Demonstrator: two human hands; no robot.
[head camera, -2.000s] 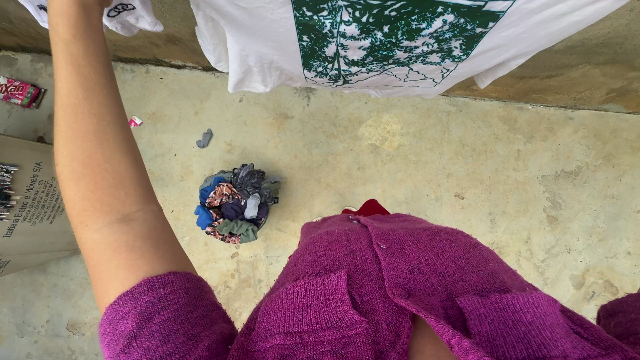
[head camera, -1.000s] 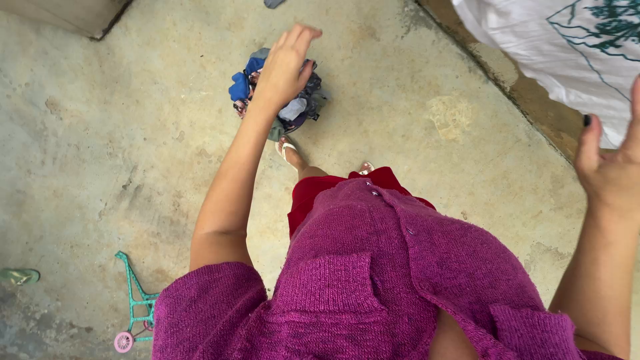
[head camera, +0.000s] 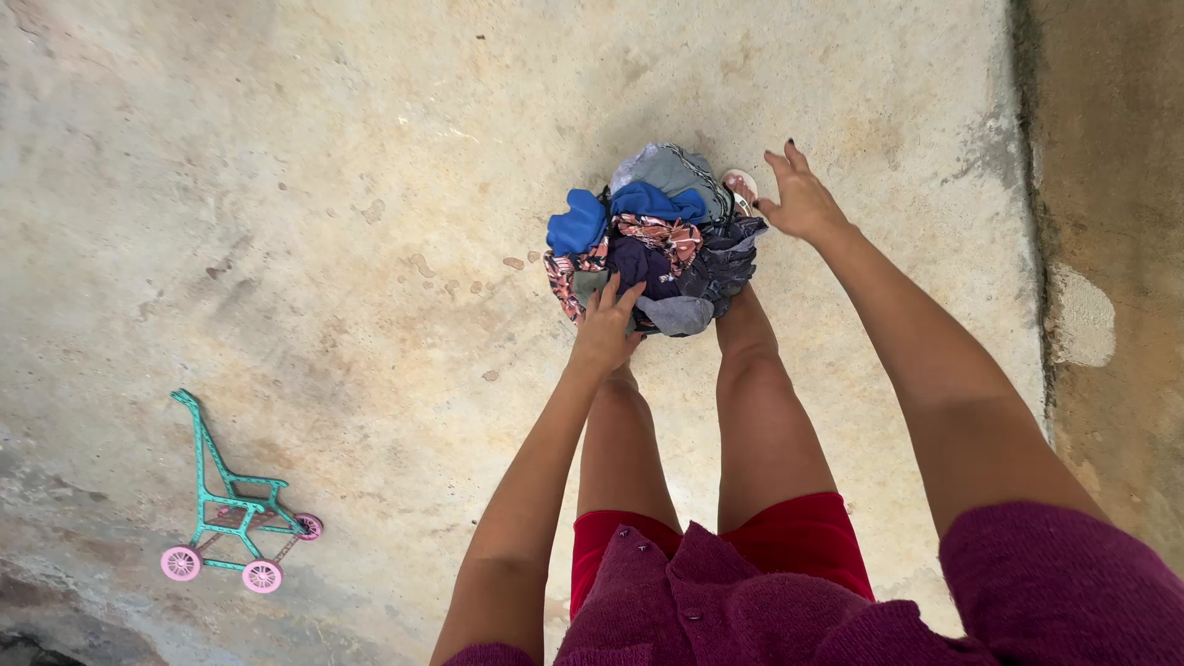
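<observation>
A heap of clothes (head camera: 657, 259) in blue, grey, dark purple and a leaf-like print lies bunched in front of my feet; whatever holds it is hidden under the cloth. At the heap's near left edge is my left hand (head camera: 609, 324), fingers spread over a grey-green cloth and the dark purple cloth (head camera: 638, 264), not visibly gripping. My right hand (head camera: 803, 196) hovers to the right of the heap, empty, with its fingers apart. Between that hand and the heap, part of a sandal (head camera: 738, 185) on my foot shows.
On the concrete floor (head camera: 398, 185) at the lower left is a toy stroller frame (head camera: 231, 499), turquoise with pink wheels. A stained wall (head camera: 1110, 185) runs along the right side. My bare legs and red shorts are below the heap.
The view has swung down to the floor and the white printed cloth is out of sight. My left hand has come to the heap's near edge; my right hand is now beside the heap.
</observation>
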